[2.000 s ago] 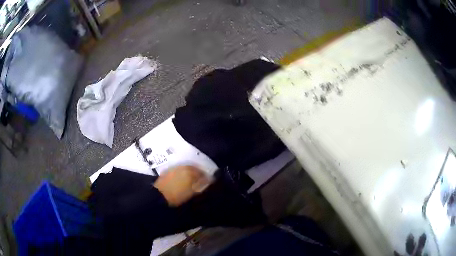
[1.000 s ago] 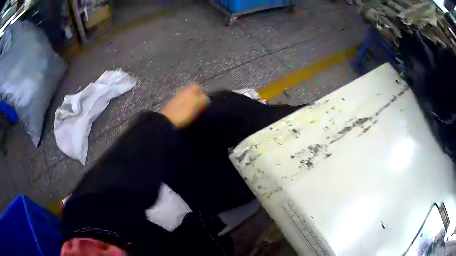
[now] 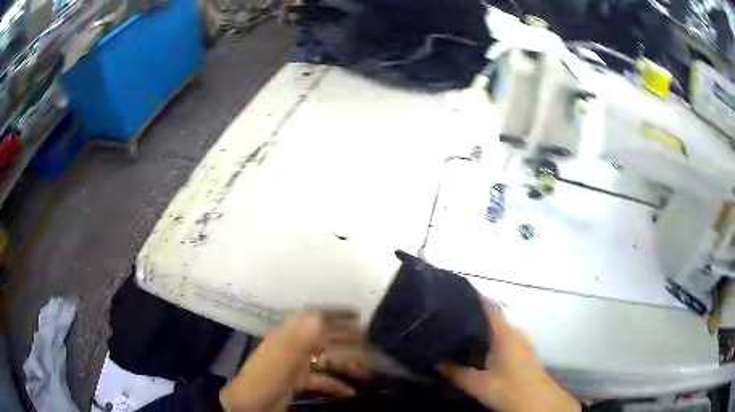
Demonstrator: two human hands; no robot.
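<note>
A black cloth piece (image 3: 431, 314) with a pale thread line is held up over the front edge of the white sewing table (image 3: 322, 185). My right hand (image 3: 516, 362) grips its right and lower side, with the thumb in front. My left hand (image 3: 302, 354) is at its left, blurred, with fingers spread; whether it touches the cloth is unclear. The white sewing machine head (image 3: 536, 100) stands beyond, with its small round metal parts on the machine bed (image 3: 580, 249). The needle is too blurred to make out.
More black cloth (image 3: 161, 330) lies on a low white surface (image 3: 129, 390) at lower left. Dark cloth (image 3: 395, 40) lies at the table's back edge. A blue wheeled bin (image 3: 137, 68) stands on the floor, upper left. A white cloth (image 3: 50, 354) lies on the floor. Dark snips (image 3: 687, 296) are at right.
The view has swung right from the floor and low surface to the machine. One hand reached over the dark pile before; now both hands are at the table's front edge with a black piece.
</note>
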